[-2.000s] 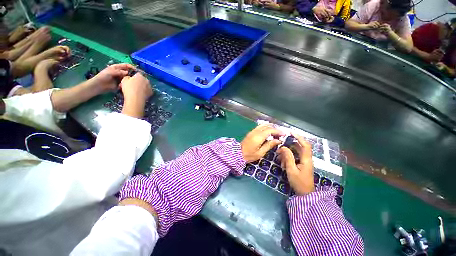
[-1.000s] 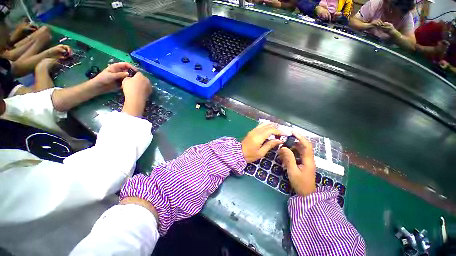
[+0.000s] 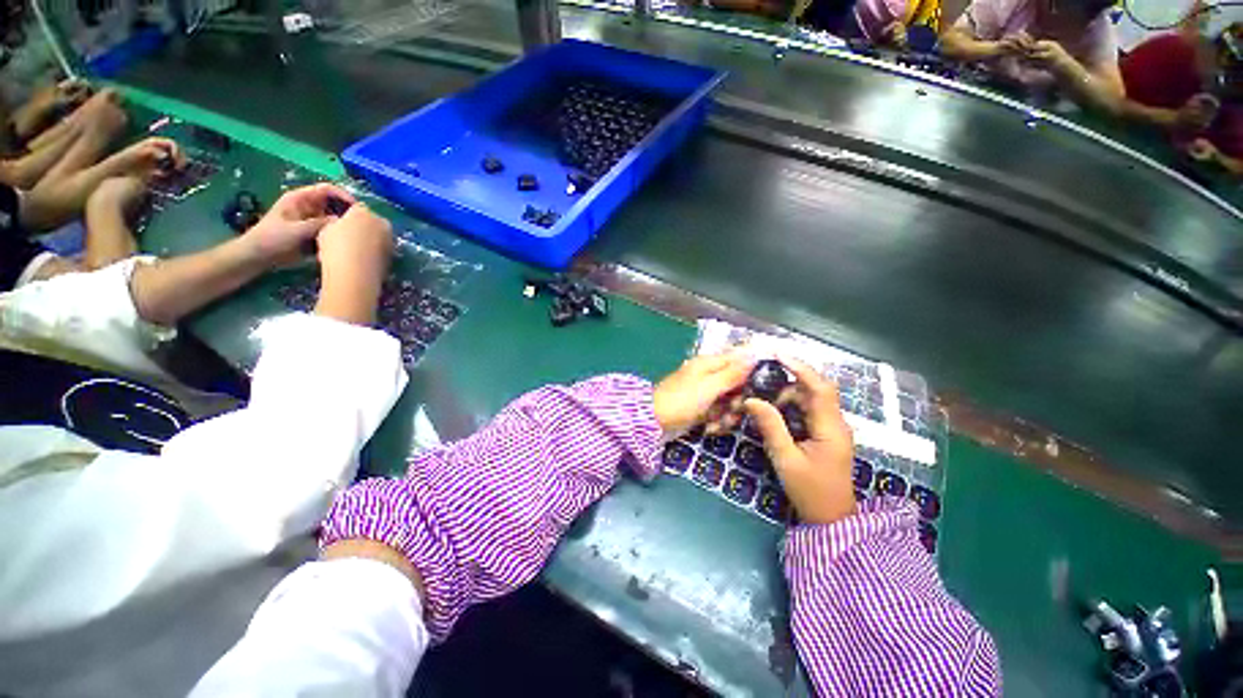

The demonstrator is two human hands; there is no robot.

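Observation:
A small black unit (image 3: 770, 381) is held between the fingertips of both my hands, with a dark, shiny, round face turned up. My left hand (image 3: 702, 391) grips it from the left and my right hand (image 3: 814, 443) from the right. The sticker sheet (image 3: 893, 484) lies under my hands, with rows of black squares on the near part, white strips across it and pale outlined cells on the far part. My hands hide the sheet's middle.
A blue bin (image 3: 545, 247) with packed black units stands ahead. Loose units (image 3: 566, 299) lie before it. Black-and-silver pieces (image 3: 1136, 641) lie at far right. A neighbour's white sleeves and hands (image 3: 357, 259) work at left. The dark conveyor belt (image 3: 954, 259) runs behind; people sit beyond.
The black unit has been turned between my fingertips and now shows a round, shiny face. Both hands stay over the sheet. The view has shifted slightly.

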